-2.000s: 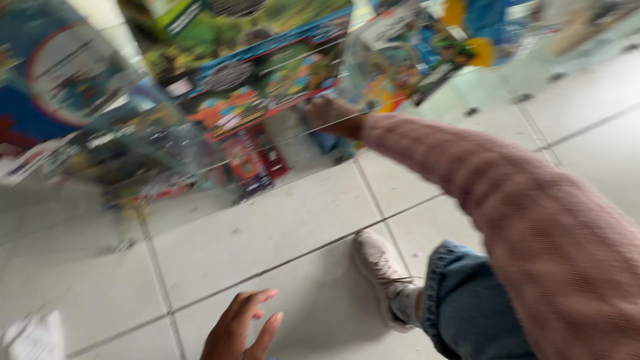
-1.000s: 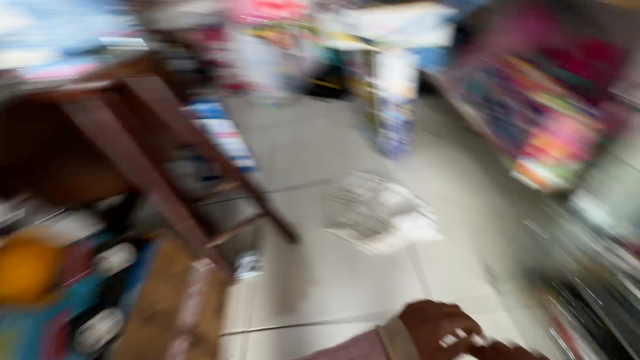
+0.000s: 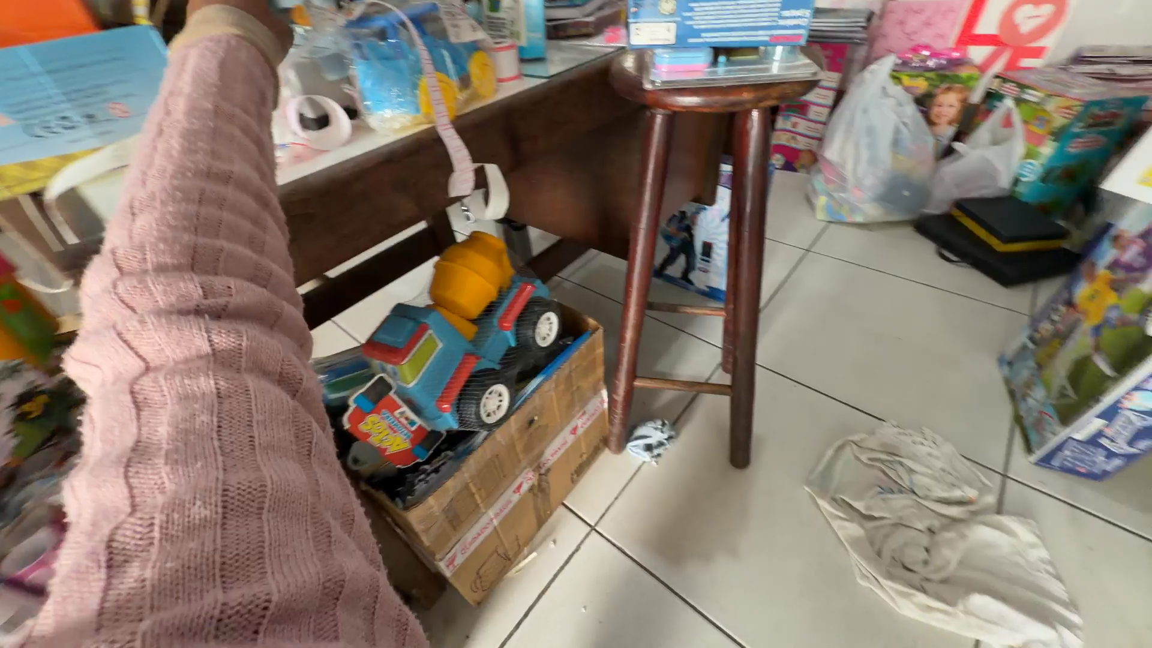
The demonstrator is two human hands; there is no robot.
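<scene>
My left arm in a pink knitted sleeve reaches up along the left side. Only a small part of my left hand [image 3: 263, 20] shows at the top edge, over a white-topped table, near a clear-wrapped blue and yellow toy [image 3: 391, 63]. Its fingers are cut off, so whether it holds anything cannot be told. A roll of pale tape [image 3: 319, 123] lies on the table, and a printed strip [image 3: 441, 117] hangs over the edge. My right hand is out of view. Below the table, a toy cement mixer truck [image 3: 427, 360] sits in an open cardboard box [image 3: 531, 459].
A dark wooden stool [image 3: 643, 234] bearing packaged goods stands by the table [image 3: 360, 211]. A crumpled whitish cloth [image 3: 945, 531] lies on the tiles, right of the stool. Further back are a filled plastic bag [image 3: 873, 144] and a black case [image 3: 999, 234]; a printed box [image 3: 1089, 342] stands at right.
The view has swung from packaged toys to the table and stool. My left hand, low in the earlier frames, is now at the top edge. My right arm has left the view.
</scene>
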